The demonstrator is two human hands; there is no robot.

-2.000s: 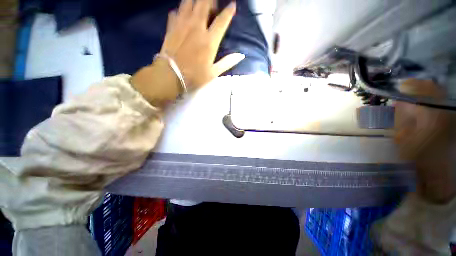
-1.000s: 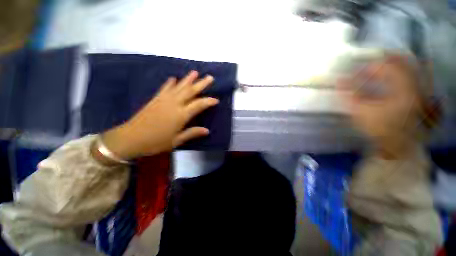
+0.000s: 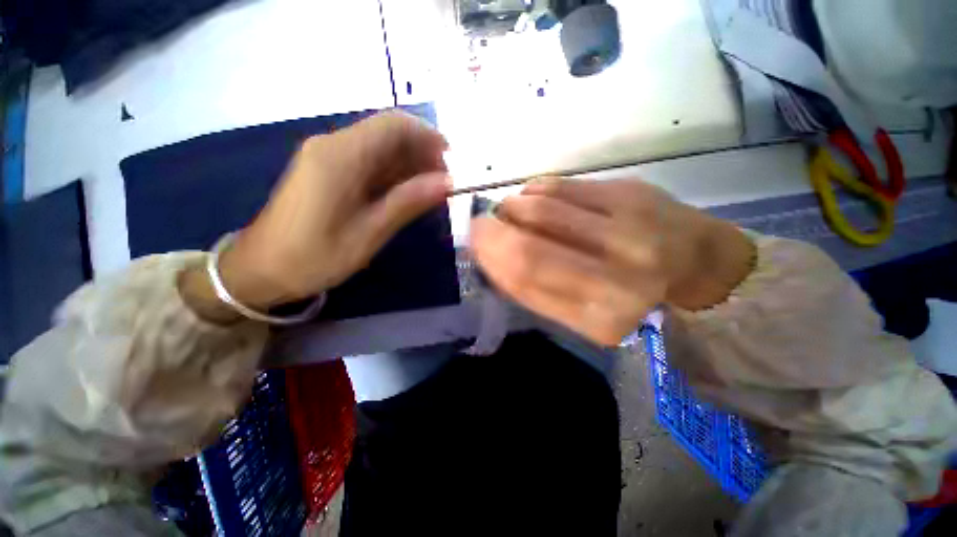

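Observation:
A dark navy fabric panel point(image 3: 199, 205) lies flat on the white machine table, its right edge near the middle of the view. My left hand point(image 3: 346, 210) is over the panel, fingers curled at its upper right edge; whether it grips anything cannot be told. My right hand point(image 3: 588, 252) is just right of the panel edge, fingers closed on a narrow strip point(image 3: 488, 323). The strip hangs down over the table's front edge, pale grey on its visible side. Its upper end is partly hidden by my fingers.
Sewing machine parts and a ridged grey knob point(image 3: 591, 40) are at the top. Scissors point(image 3: 858, 189) with red and yellow handles lie right, beside striped strips point(image 3: 777, 63). Dark fabric point(image 3: 115, 31) lies upper left, another panel point(image 3: 47, 267) far left. Red point(image 3: 323, 430) and blue point(image 3: 698, 420) baskets are below.
The panel came to the table's front under my left hand, which has since curled near its edge. My right hand moved in from the right and now holds a strip. The view shifted, showing the scissors.

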